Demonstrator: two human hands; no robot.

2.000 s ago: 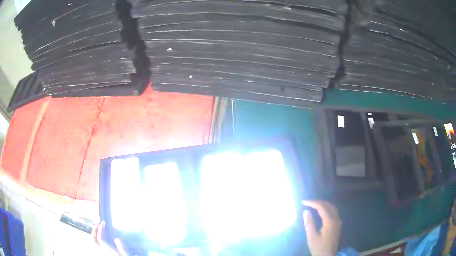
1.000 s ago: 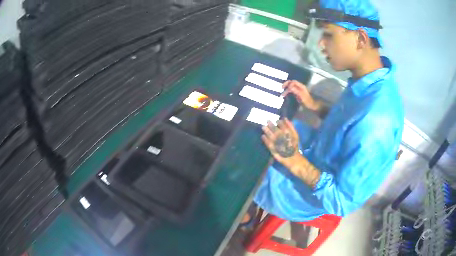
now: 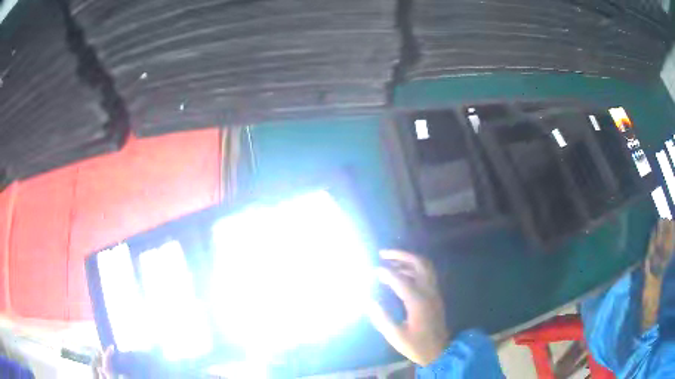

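Note:
A black phone tray [image 3: 95, 292] lies tilted across the red mat and the green mat at the front of the bench. Its phone screens [image 3: 174, 296] glow white. The two on the right merge into one glare that hides their edges. My right hand [image 3: 418, 311] is at the tray's right side, thumb and fingers bent around its edge; glare blurs the fingertips. My left hand [image 3: 107, 361] is small and blurred at the tray's lower left corner, mostly cut off by the bottom edge, so its grip is unclear.
Tall stacks of black trays [image 3: 252, 63] line the back. Trays of dark phones [image 3: 448, 166] lie on the green mat [image 3: 314, 148] to the right. The red mat [image 3: 44, 237] is at left. Another person's blue sleeve [image 3: 614, 318] and a red stool [image 3: 555, 333] are at far right.
The view has swung back from the co-worker at the right to the lit tray. Both my hands, out of view one second ago, show again at the tray's sides.

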